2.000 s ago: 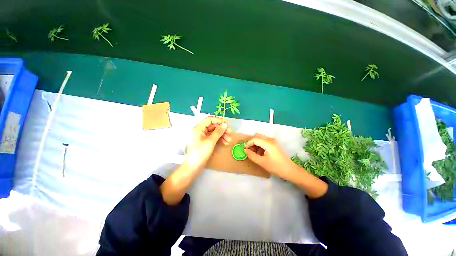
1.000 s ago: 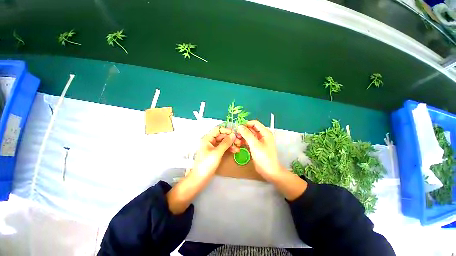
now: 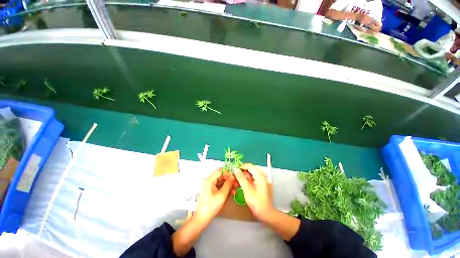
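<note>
A green leaf sprig [image 3: 232,158] stands upright between my two hands, leaves pointing away from me. My left hand [image 3: 215,194] pinches its lower part from the left. My right hand [image 3: 254,190] meets it from the right with fingertips on the sprig too. The fingers hide the stem, and whether a second small piece is held cannot be told. A bright green round dish [image 3: 240,197] sits just below the fingertips on a brown cardboard pad [image 3: 233,211], partly covered by my right hand.
A foliage pile [image 3: 339,196] lies right of the pad. Blue bins stand at far left [image 3: 38,166] and far right [image 3: 403,201]. A cardboard square [image 3: 167,163] lies left. The dark green belt [image 3: 272,108] carries spaced sprigs. A person's hands [image 3: 367,21] work at the opposite table.
My right hand has moved from the dish up to the sprig, meeting my left hand. The view has tilted upward, showing the opposite table. The sprigs on the left of the belt have shifted right in view.
</note>
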